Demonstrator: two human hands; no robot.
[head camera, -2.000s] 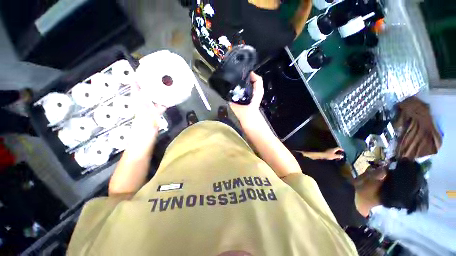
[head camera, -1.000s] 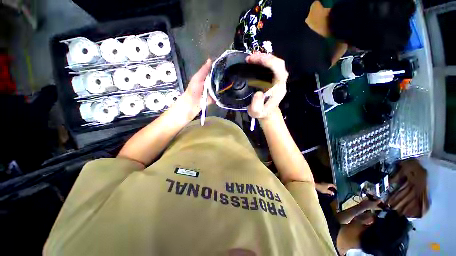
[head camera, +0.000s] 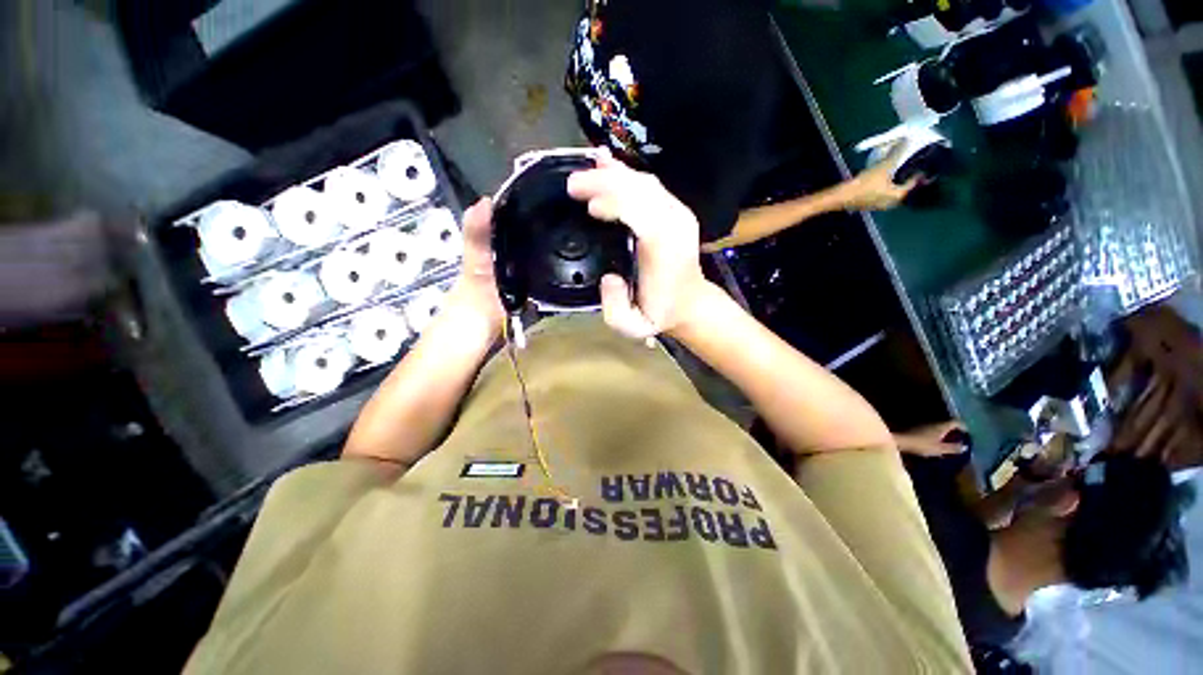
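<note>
A glossy black round module (head camera: 561, 244) sits inside a white round housing (head camera: 528, 162), whose thin white rim shows around it. My left hand (head camera: 480, 274) holds the housing's left side, its fingers partly hidden. My right hand (head camera: 650, 244) grips the right side, with fingers over the black module's edge. A thin red and yellow lead wire (head camera: 528, 409) hangs from the lower left of the module over my tan shirt and ends in a small white connector.
A black crate (head camera: 198, 313) with rows of white round housings is at the left. A green bench (head camera: 825, 53) at the right holds white and black units and a clear blister tray (head camera: 1016, 306). A co-worker's hand (head camera: 877, 182) touches a unit there. Another person is at lower right.
The separate housing and module have come together between my hands. Since the last earlier frame, the wire has come out and hangs down. A co-worker's arm now reaches onto the bench.
</note>
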